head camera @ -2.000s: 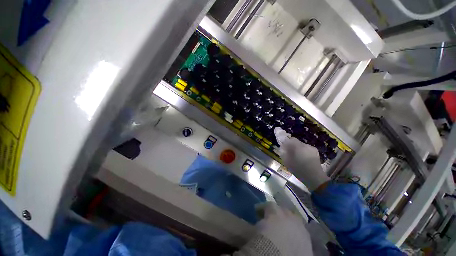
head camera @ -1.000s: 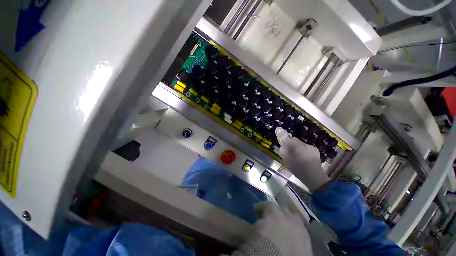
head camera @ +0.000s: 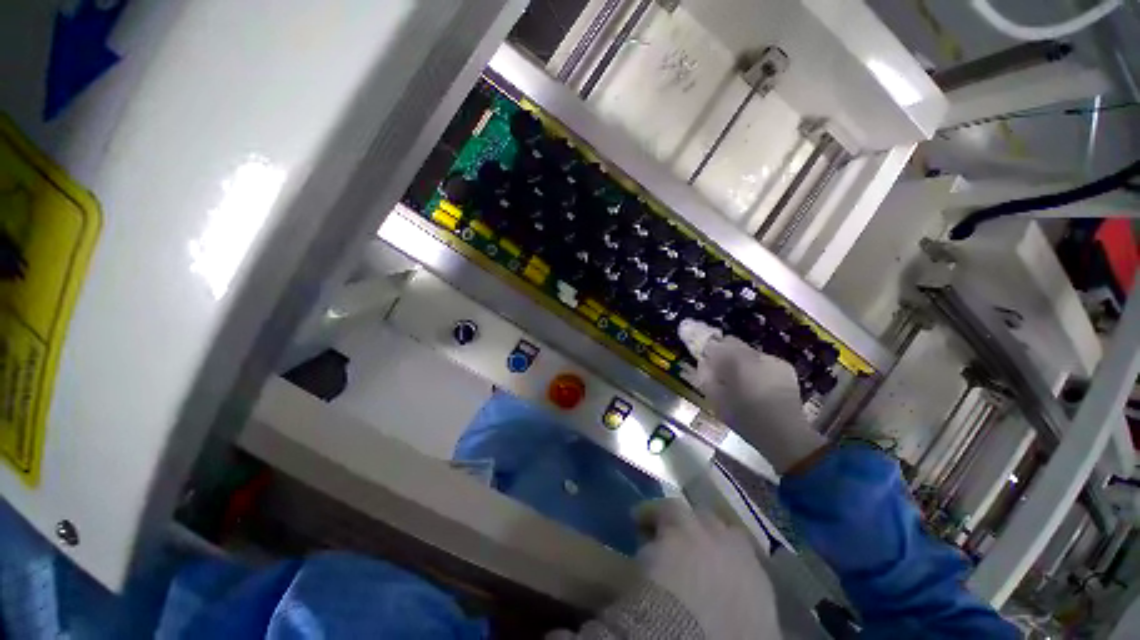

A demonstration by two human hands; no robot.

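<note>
A long green circuit board (head camera: 494, 148), crowded with black round parts and yellow blocks along its lower edge, lies slanted between metal rails. My right hand (head camera: 750, 388), in a white glove, rests its fingertips on the black parts near the board's lower right end. The fingers are close together and pale at the tips; whether they hold anything cannot be told. My left hand (head camera: 706, 569), also white-gloved, is below the control panel at the bottom, by the right end of a blue cloth (head camera: 550, 475). Its fingers are partly hidden and its grip is unclear.
The control panel (head camera: 488, 363) below the board has a black knob, blue button, red-orange button (head camera: 566, 390) and lit yellowish and green buttons. A large white machine cover (head camera: 300, 163) fills the left. White framing and guide rods stand behind and right. Blue fabric (head camera: 325, 606) shows bottom left.
Almost nothing. The whole view has shifted very slightly; my right fingertips stay on about the same spot of the board, and my left hand stays by the blue cloth.
</note>
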